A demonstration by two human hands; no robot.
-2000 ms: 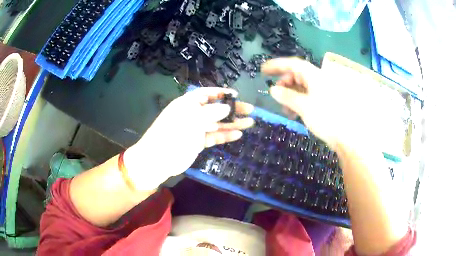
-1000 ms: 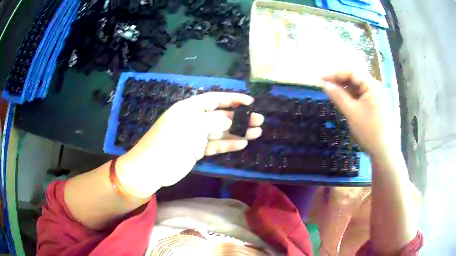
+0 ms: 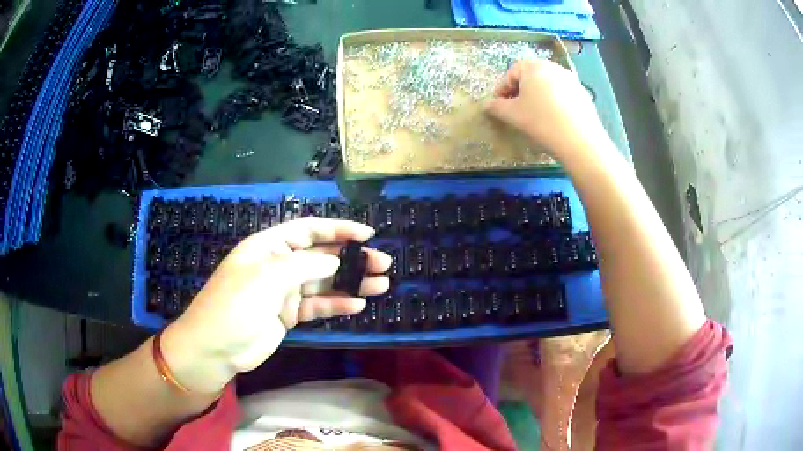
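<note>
My left hand (image 3: 264,299) holds a black plastic housing (image 3: 350,269) between its fingertips, above the blue sheet. The blue corrugated sheet (image 3: 361,190) lies at the table's near edge and bears rows of black units (image 3: 493,255). My right hand (image 3: 537,101) is over the right part of the shallow parts box, its thumb and fingertips together at the small silvery pieces (image 3: 440,75). Whether it pinches a piece cannot be seen. The shallow parts box (image 3: 449,169) has a tan inside and a pale rim, and stands just behind the sheet.
Loose black parts (image 3: 141,123) are heaped at the back left, with a finer pile (image 3: 304,97) beside the box. A stack of blue sheets with black rows (image 3: 44,132) stands at far left. More blue sheets (image 3: 528,19) lie behind the box. A grey surface is at right.
The view has turned right, showing the whole box. My right hand has moved from the loose black parts, past the box's near edge, to over the box. My left hand still holds a black piece.
</note>
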